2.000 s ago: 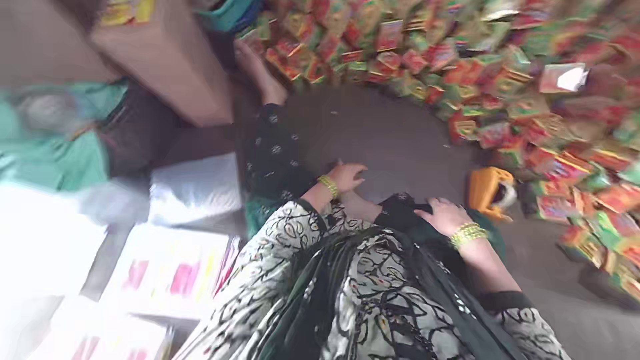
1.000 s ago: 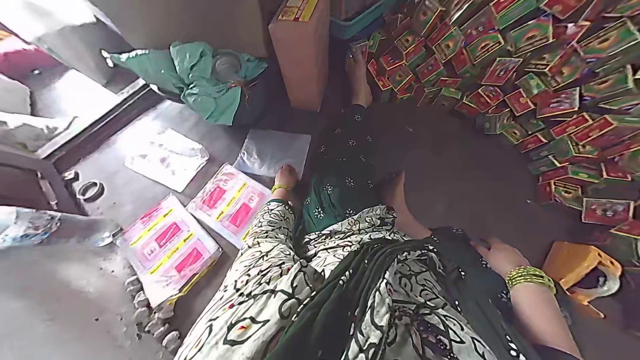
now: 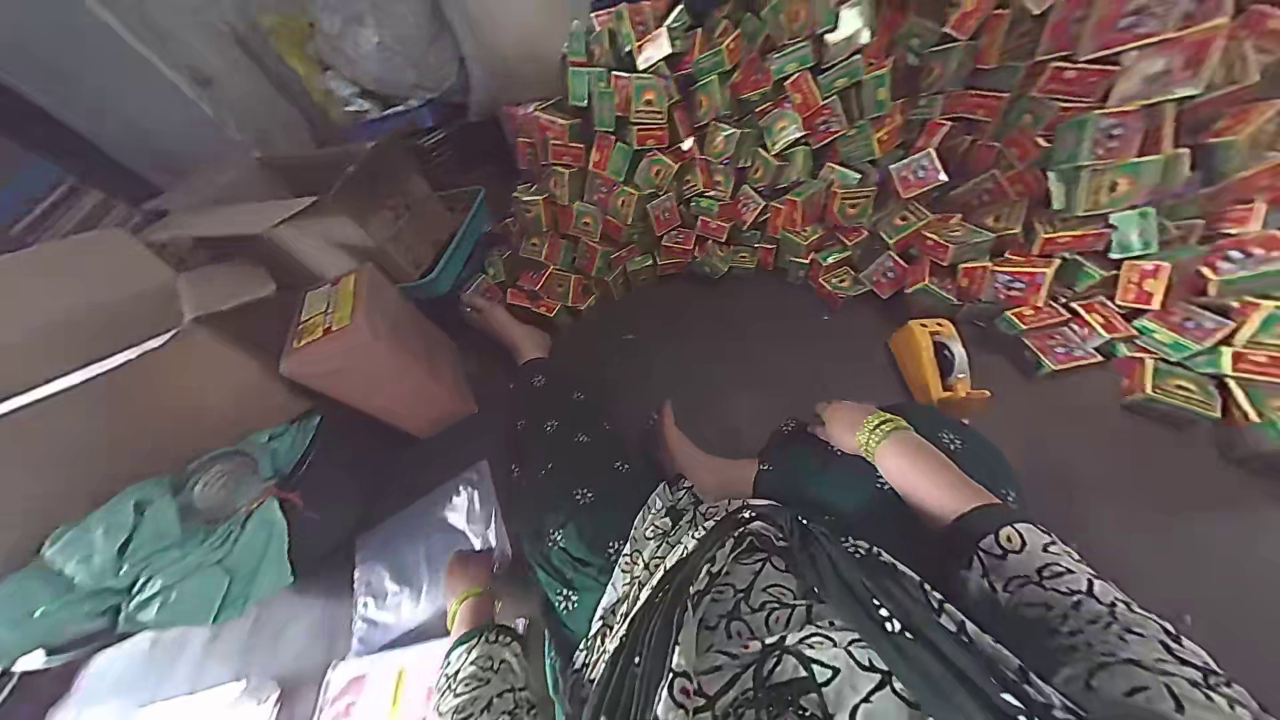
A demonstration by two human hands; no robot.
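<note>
My left hand (image 3: 470, 577), with a yellow-green bangle at its wrist, rests at the right edge of a clear plastic sheet or bag (image 3: 415, 560) on the floor; its fingers are too blurred to read. On my right knee, over the dark green trousers (image 3: 590, 480), lies my right hand (image 3: 840, 425), with several yellow bangles and nothing seen in it. Just beyond it a yellow tape dispenser (image 3: 925, 365) stands on the floor. Pink-printed packets (image 3: 385, 685) lie below my left hand, partly cut off by the frame.
A large heap of small red and green boxes (image 3: 700, 190) spreads across the far floor and right side. At left are an upright brown carton (image 3: 385, 350), open cardboard boxes (image 3: 110, 290), a teal tub (image 3: 455, 245) and a green plastic bag (image 3: 170, 550). My bare foot (image 3: 510, 325) touches the heap's edge.
Two seconds ago both hands were at my legs; my left hand has since moved left to the plastic sheet. My right hand remains at the knee. The view has swung about.
</note>
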